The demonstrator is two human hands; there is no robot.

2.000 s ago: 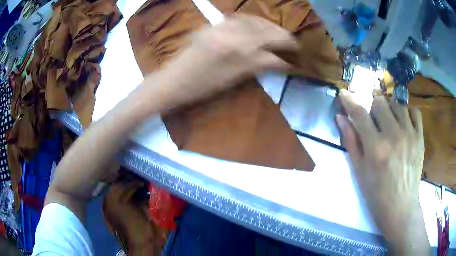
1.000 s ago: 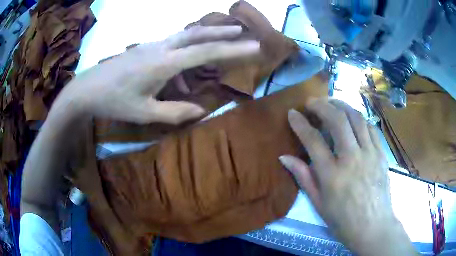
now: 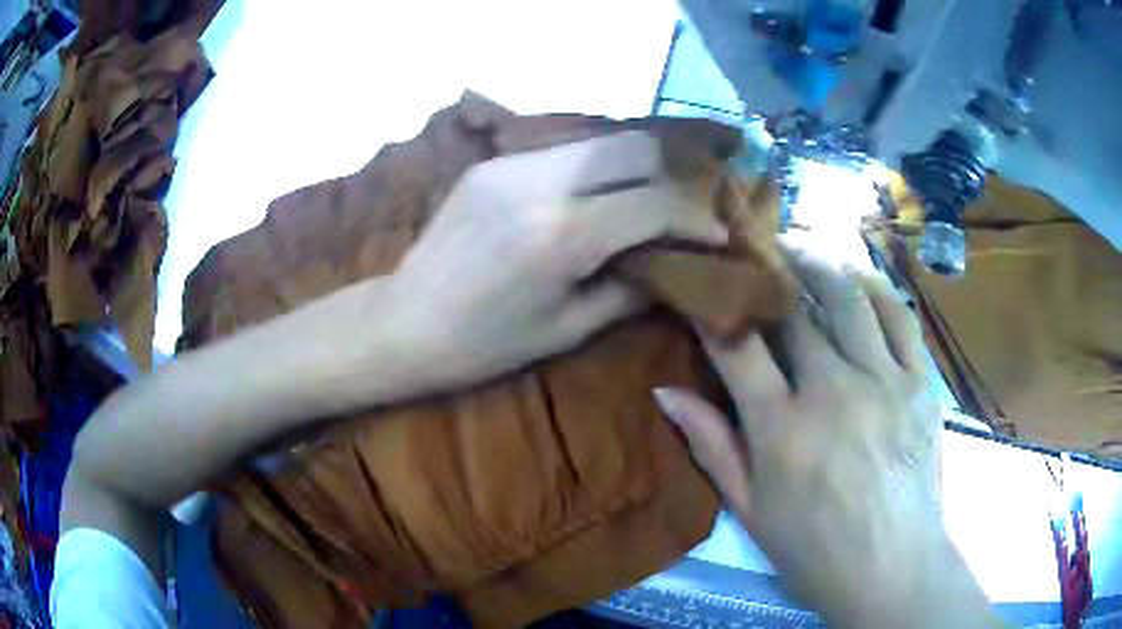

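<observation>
A gathered rust-brown panel (image 3: 492, 455) lies on the white table with its puckered rows facing up, its lower edge hanging over the ruler-marked edge. More brown cloth (image 3: 308, 246) lies beyond it, under my left forearm. My left hand (image 3: 554, 246) is bent over the cloth and holds a folded corner near the needle area. My right hand (image 3: 837, 430) lies on the panel's right end, its fingertips by the cloth edge just below the bright presser foot area (image 3: 831, 203). The needle itself is lost in glare.
The sewing machine head (image 3: 911, 74) is at top right. Flat brown cut pieces (image 3: 1034, 320) lie right of the needle. Red-handled snips (image 3: 1073, 565) are at the lower right. A crumpled brown heap (image 3: 111, 160) hangs at left. The edge ruler (image 3: 714, 602) runs along the front.
My left hand has moved right and down from above the cloth to its folded corner near the needle. The far cloth now lies more spread out. My right hand has stayed nearly in place.
</observation>
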